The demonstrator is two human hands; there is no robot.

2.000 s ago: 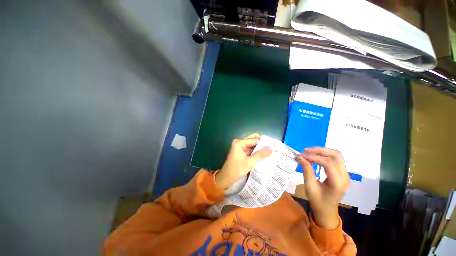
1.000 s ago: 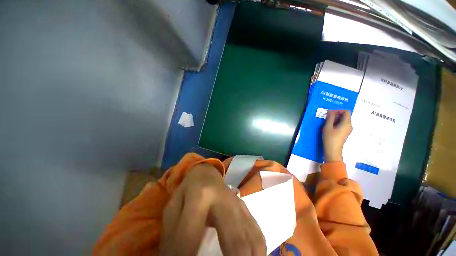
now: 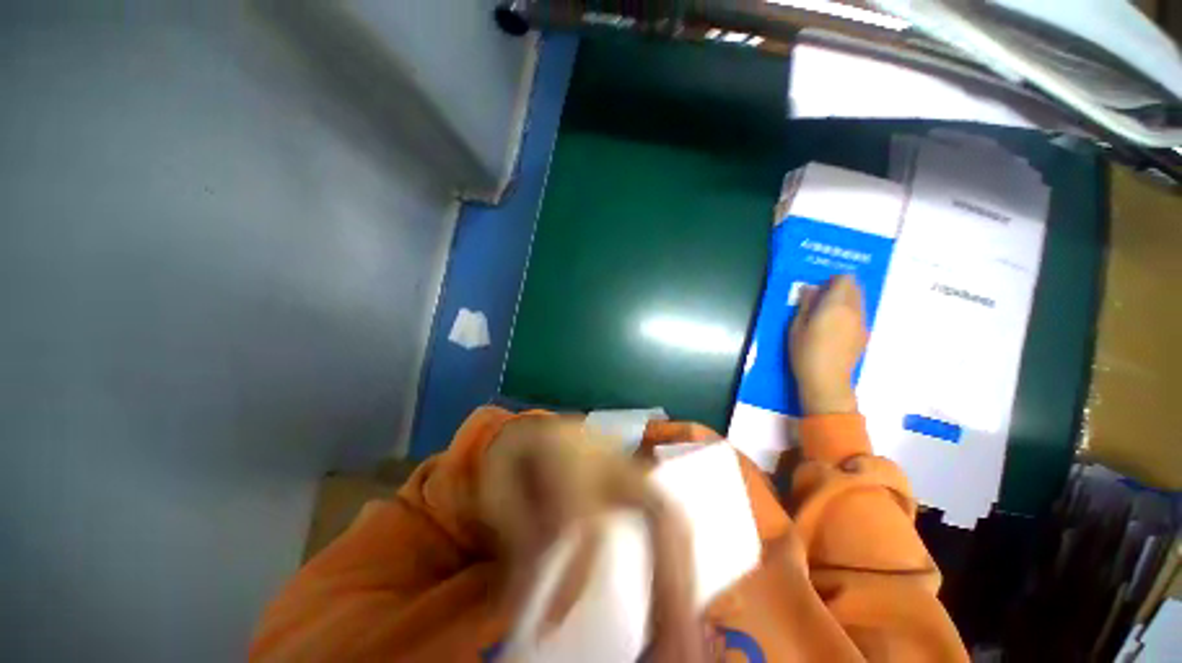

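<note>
A carton blank with a blue panel (image 3: 774, 356) lies on top of several fanned blanks, beside its long white panel (image 3: 953, 330). A small white sticker (image 3: 801, 294) shows on the blue panel below the printed text. My right hand (image 3: 830, 343) rests on the panel with its fingers bunched at the sticker's right part and covers some of it. Whether the fingertips grip the sticker or only press it cannot be told. My left hand (image 3: 577, 499) is blurred, low and close to the camera, and holds a white label sheet (image 3: 706, 518) over my lap.
The blanks lie on a green bench top (image 3: 648, 220). A metal rail and a thick folded white bundle (image 3: 1037, 58) are at the back right. A pale grey wall (image 3: 233, 298) stands at left. A white scrap (image 3: 469, 329) lies on the blue floor. Brown board (image 3: 1141, 337) is at right.
Since two seconds ago, my right hand has left the label sheet and reached onto the blue panel, where the sticker now shows. My left hand has lowered the sheet towards my lap.
</note>
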